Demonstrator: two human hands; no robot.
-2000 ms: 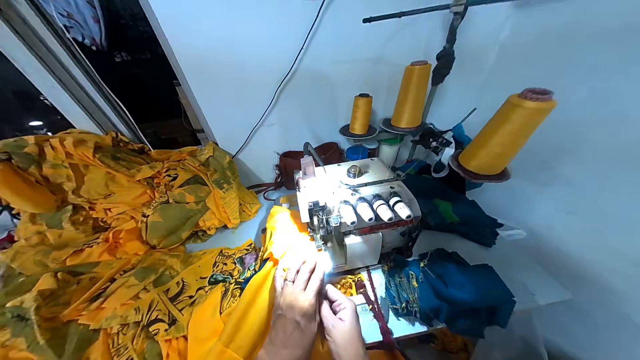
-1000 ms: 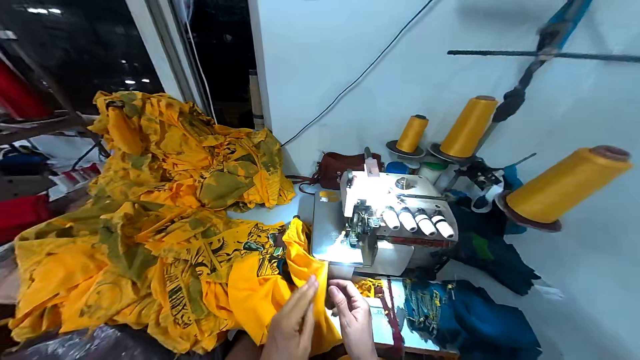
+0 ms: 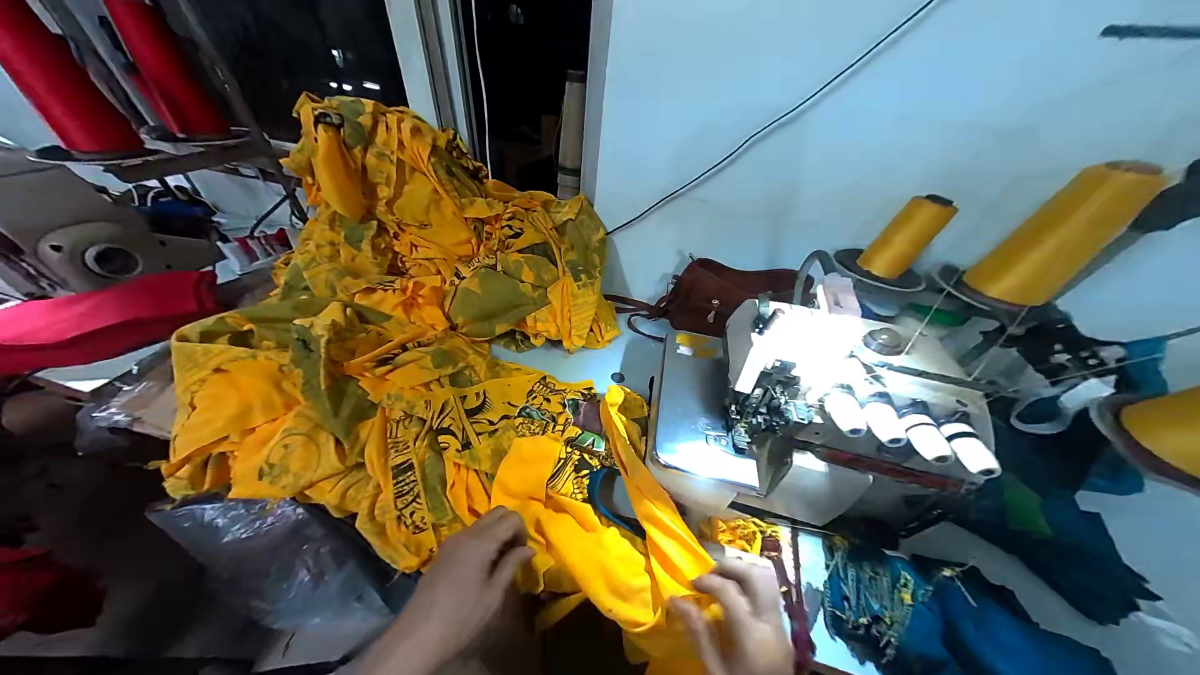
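Note:
Yellow fabric (image 3: 600, 553) lies at the table's front edge, its folds spread between my two hands. My right hand (image 3: 741, 609) grips its right part, thumb and fingers closed on the cloth. My left hand (image 3: 478, 572) is at its left side, slightly blurred; whether its fingers pinch the cloth is unclear. A lit overlock sewing machine (image 3: 778, 403) stands beyond and to the right of my hands, with the cloth in front of and left of its metal plate. Blue-rimmed scissor handles (image 3: 614, 497) appear to lie partly under a yellow strip.
A large heap of printed yellow fabric (image 3: 403, 309) covers the left side. Yellow thread cones (image 3: 1069, 234) stand behind the machine, near a brown bag (image 3: 722, 291). Dark blue cloth (image 3: 984, 619) lies at the right. Another sewing machine (image 3: 103, 234) and red cones (image 3: 66, 84) are at far left.
The view has swung left. My hands were close together by the machine's front; they are now farther apart, with the yellow cloth away from the needle area and spread between them.

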